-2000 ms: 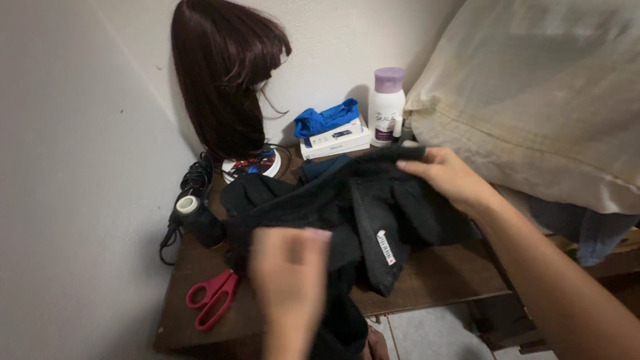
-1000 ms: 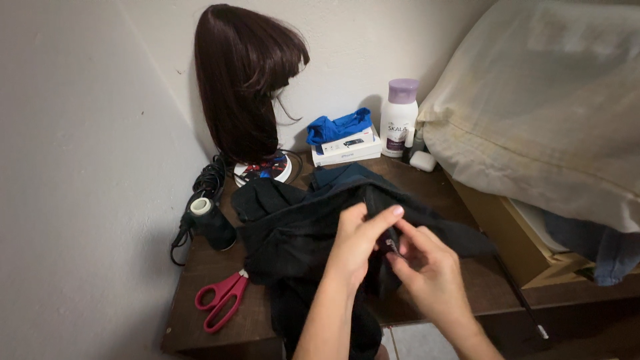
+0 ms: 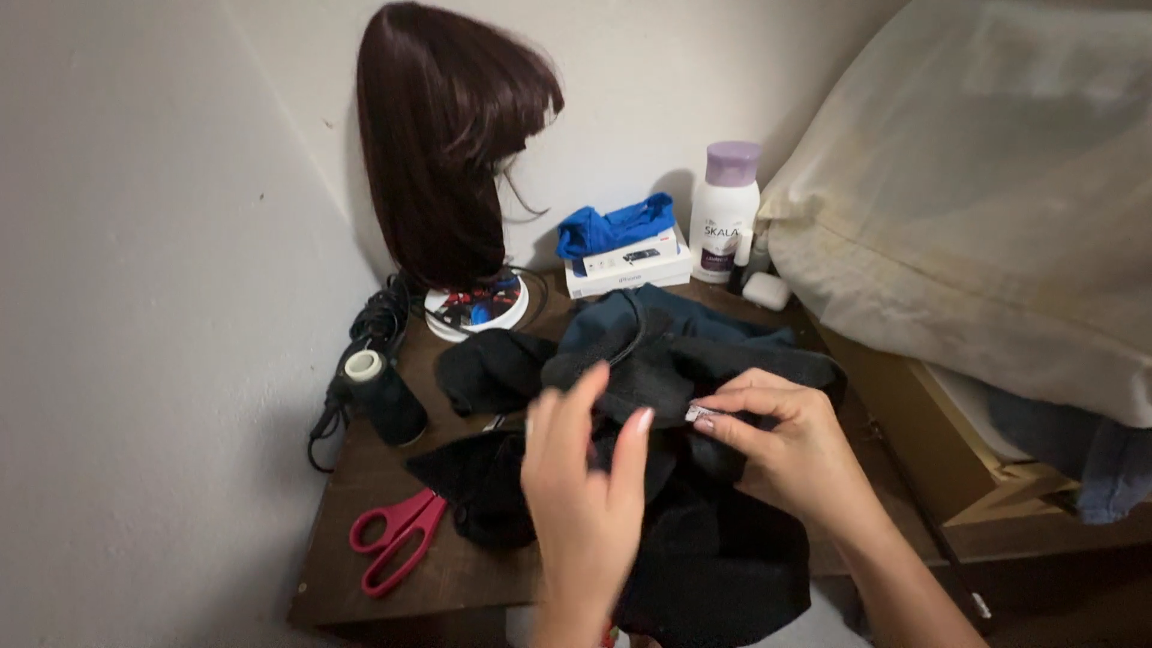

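Observation:
A black cloth garment lies bunched on the dark wooden table, and part of it hangs over the front edge. Between the thumb and fingers of my right hand is a small white label on the garment. My left hand is raised over the cloth with thumb and fingers apart, slightly blurred, holding nothing. Red-handled scissors lie to the left, their blades hidden under the cloth. Behind them a cone of dark thread leans near the wall. Dark blue fabric shows at the garment's back.
A dark wig stands at the back left above a round white base. Beside it are white boxes under a blue cloth, and a Skala bottle. Black cable lies by the wall; a covered bulky thing fills the right.
My left hand has come off the cloth and moved left, its fingers spread. My right hand now pinches the white label; a second ago both hands were together on the cloth.

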